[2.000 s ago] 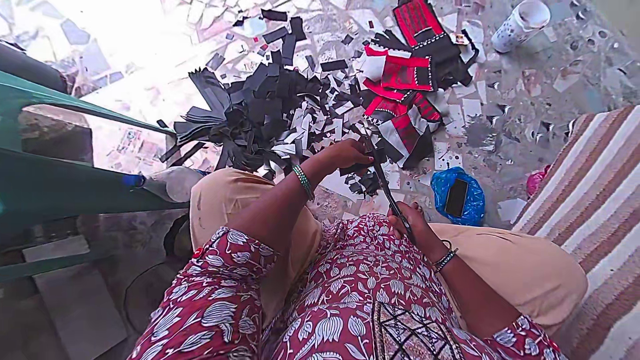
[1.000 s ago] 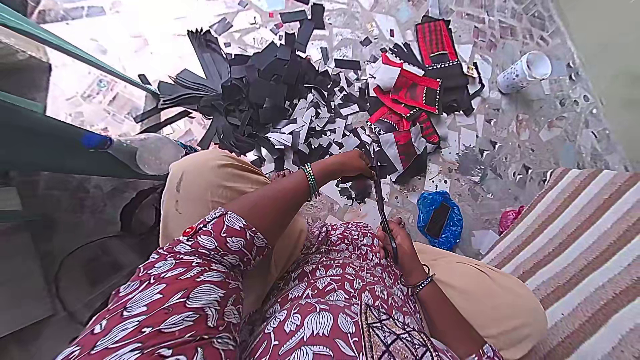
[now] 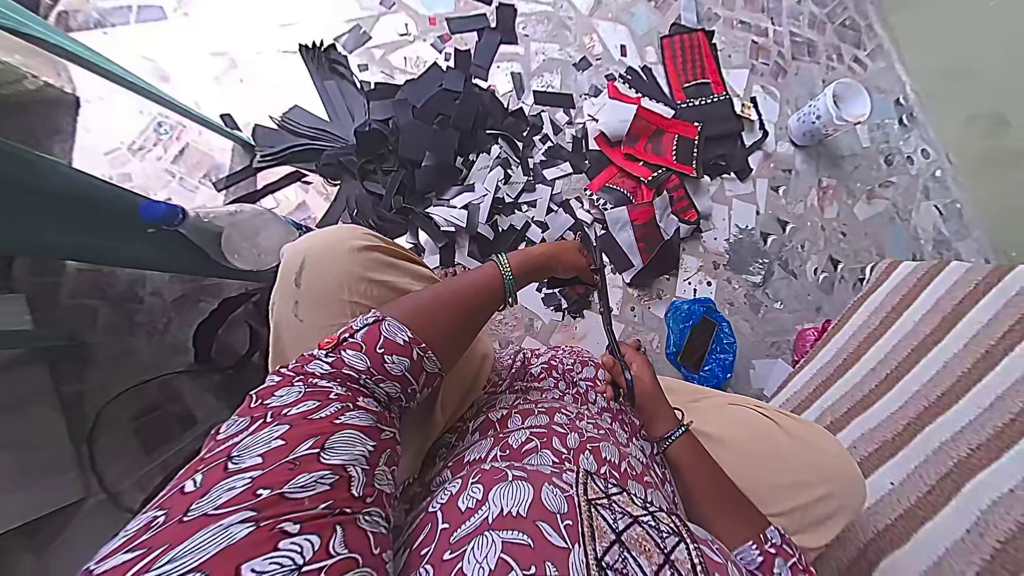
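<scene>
Dark-handled scissors (image 3: 606,308) stand out from my right hand (image 3: 630,374), whose fingers are closed round their handle loops. The blades point up the view, toward the floor pieces. My left hand (image 3: 570,262) is beside the blades, its fingers closed on what looks like a small dark strip (image 3: 565,282), partly hidden by the fingers. Beyond the hands lies a heap of black strips and cut pieces (image 3: 424,120), with small white and black pieces (image 3: 512,192) scattered at its near side. Red, black and white fabric pieces (image 3: 664,140) with dotted edging lie to its right.
A white patterned cup (image 3: 828,112) stands at the upper right. A blue plastic bag with a dark phone-like object (image 3: 698,344) lies by my right knee, and a striped mat (image 3: 920,400) beyond. At left are a blue-capped bottle (image 3: 240,232), green fabric (image 3: 96,200) and a black cable (image 3: 92,432).
The scissors stand more upright in the view than two seconds ago. Both hands stay close to the same places, the left by the blades and the right on the handles. The view has turned slightly.
</scene>
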